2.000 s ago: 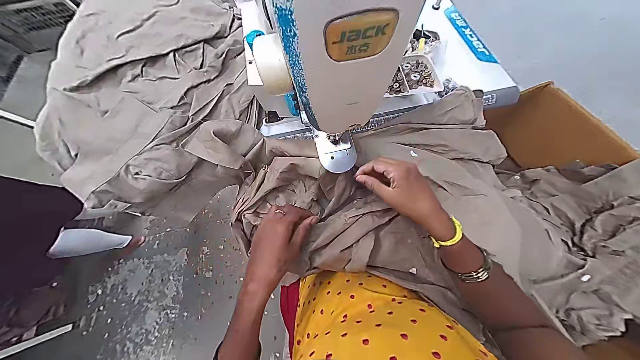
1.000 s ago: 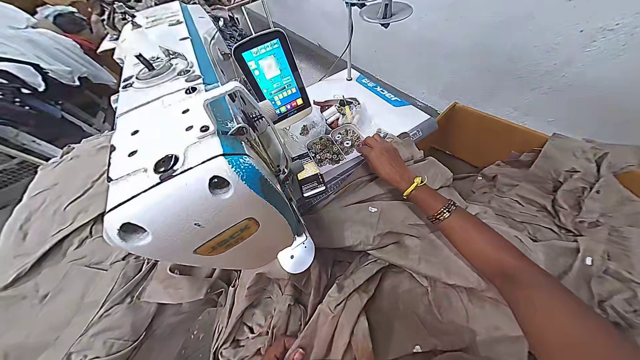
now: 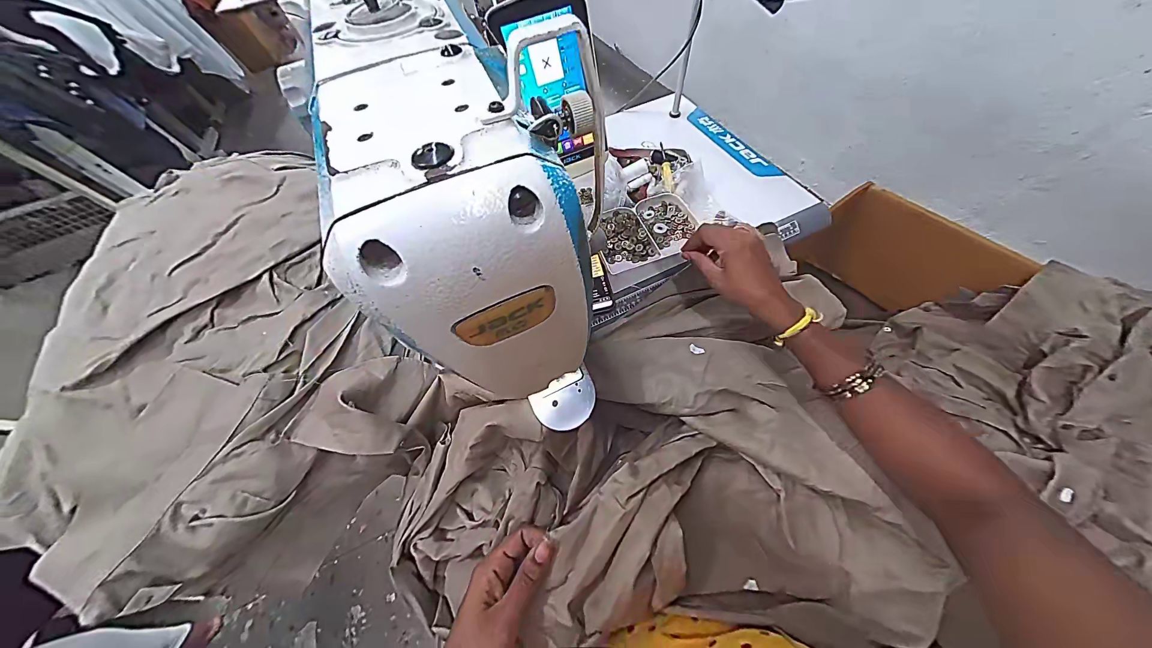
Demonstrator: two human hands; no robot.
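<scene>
A white Jack sewing machine head (image 3: 450,261) stands over bunched brown-grey fabric (image 3: 738,450), which lies under its white needle guard (image 3: 562,401). At the bottom, my left hand (image 3: 508,580) rests by the near folds, thumb and index finger close together; whether they pinch cloth cannot be told. My right hand (image 3: 738,265) is beside the divided tray of small round buttons or snaps (image 3: 630,236), thumb and fingertips bent near the tray's right edge. Whether a small part is between those fingertips cannot be made out.
A lit control screen (image 3: 549,67) stands behind the machine head. Spools and small tools (image 3: 657,171) lie behind the tray. A brown cardboard box (image 3: 886,243) is at the right, with more fabric (image 3: 1035,387) near it. A large cloth heap (image 3: 180,378) spreads left.
My right hand has moved from the fabric beside the needle guard to the parts tray. My left hand remains by the near cloth. The view has shifted considerably.
</scene>
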